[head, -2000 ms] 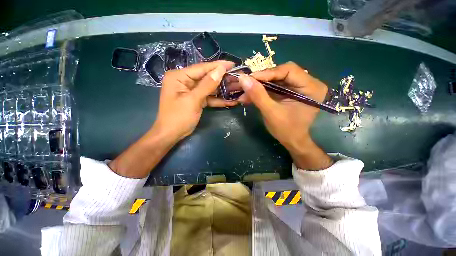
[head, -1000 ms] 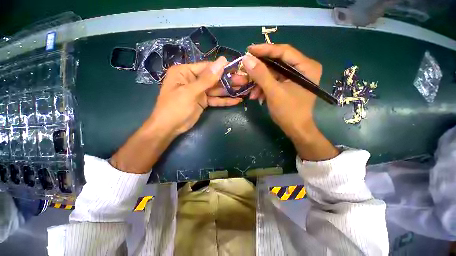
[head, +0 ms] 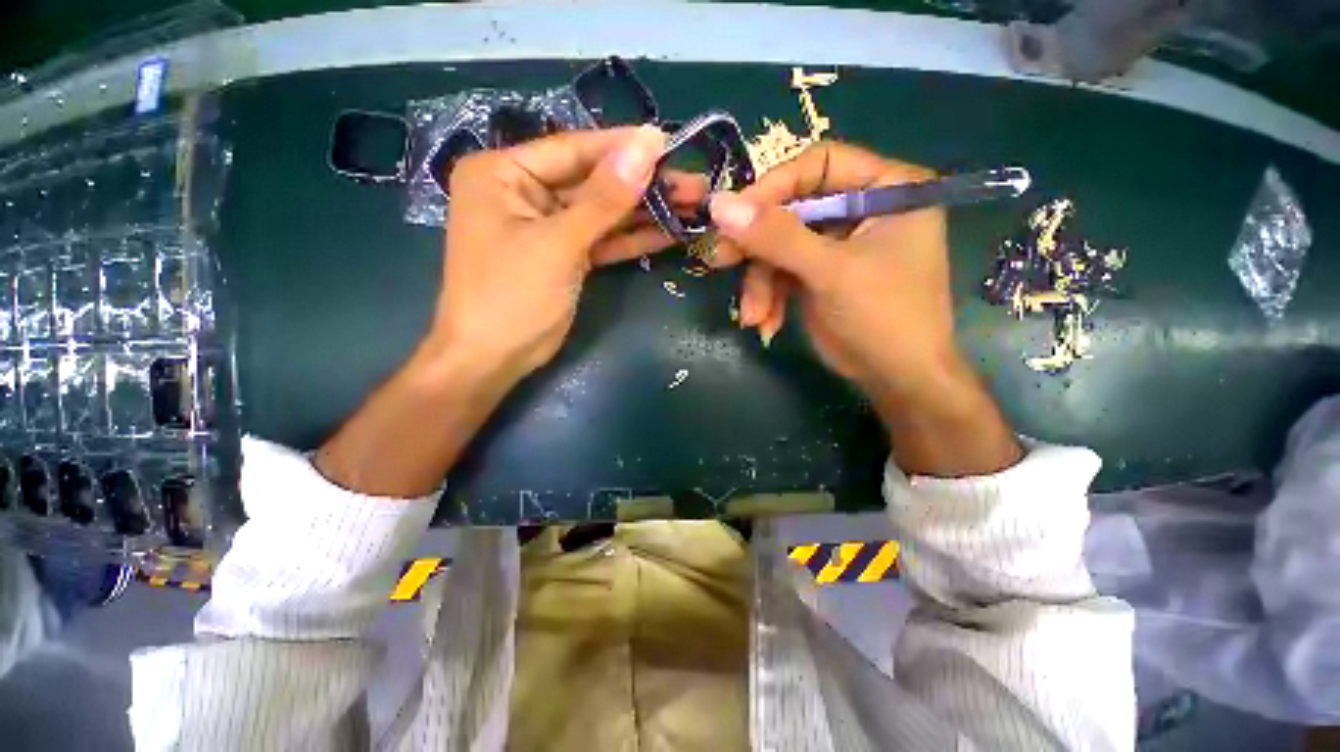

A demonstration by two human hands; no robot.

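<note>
My left hand holds a rounded-square dark watch case with a shiny rim and open middle, pinched between thumb and fingers and tilted. My right hand holds a pen-like tool, seemingly the tweezers, its shiny rear end pointing right. The tool's working tip is hidden behind my right fingers, close to the case's right side. A heap of cream pieces lies just beyond my right hand. A few small pale bits lie on the green surface below the case.
Waiting cases and a crinkled clear bag lie at upper left. A blister tray is at far left. A dark-and-cream pile and a silvery packet lie at right. A person's pale sleeve shows at right.
The case has tilted to a different angle in my left hand. My right hand has turned, and the tool's rear end has swung up from lower right. The cream heap shows again.
</note>
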